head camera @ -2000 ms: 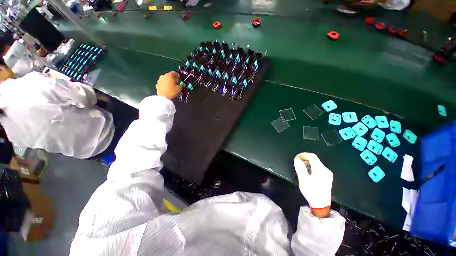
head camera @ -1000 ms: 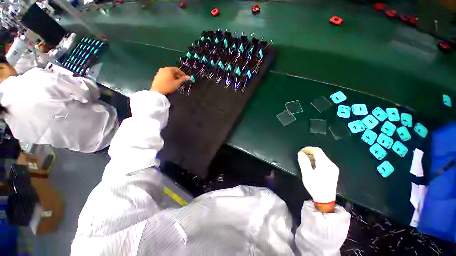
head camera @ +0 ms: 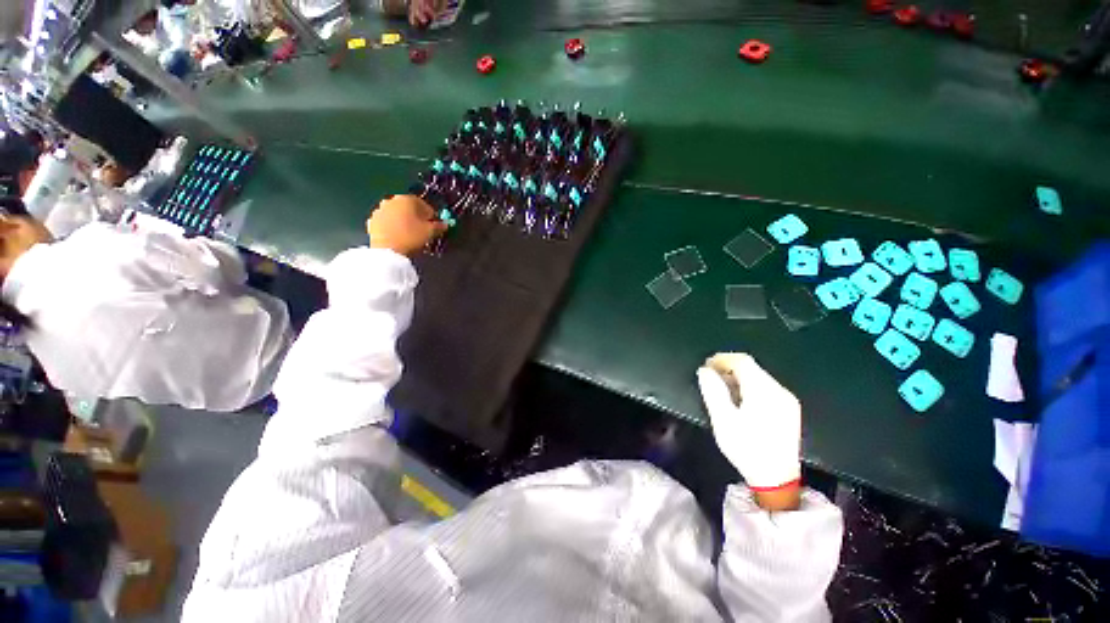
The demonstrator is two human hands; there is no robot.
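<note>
My bare left hand (head camera: pixel 405 225) is at the left edge of the black tray (head camera: pixel 487 292), its fingertips at a clamped assembly (head camera: pixel 446 220) at the near left end of the rows. Clamped assemblies (head camera: pixel 511 158) of black clips and teal squares stand in rows on the tray's far part. My gloved right hand (head camera: pixel 755 416) is over the bench's near edge with its fingers curled; whether it holds something is hidden. Teal square parts (head camera: pixel 913 323) lie scattered at the right. Several clear square plates (head camera: pixel 746 302) lie left of them.
A clip bin (head camera: pixel 913 566) with loose clips is below the bench edge at the right. A blue tote (head camera: pixel 1071 402) and white slips (head camera: pixel 1005 368) are at the far right. Small red parts (head camera: pixel 753 51) lie at the far side. Another person in a white smock (head camera: pixel 158 310) sits at the left.
The view has shifted slightly. My left hand has stayed at the near left end of the clamped rows, with small movements of the fingers. My right hand keeps the same curled shape.
</note>
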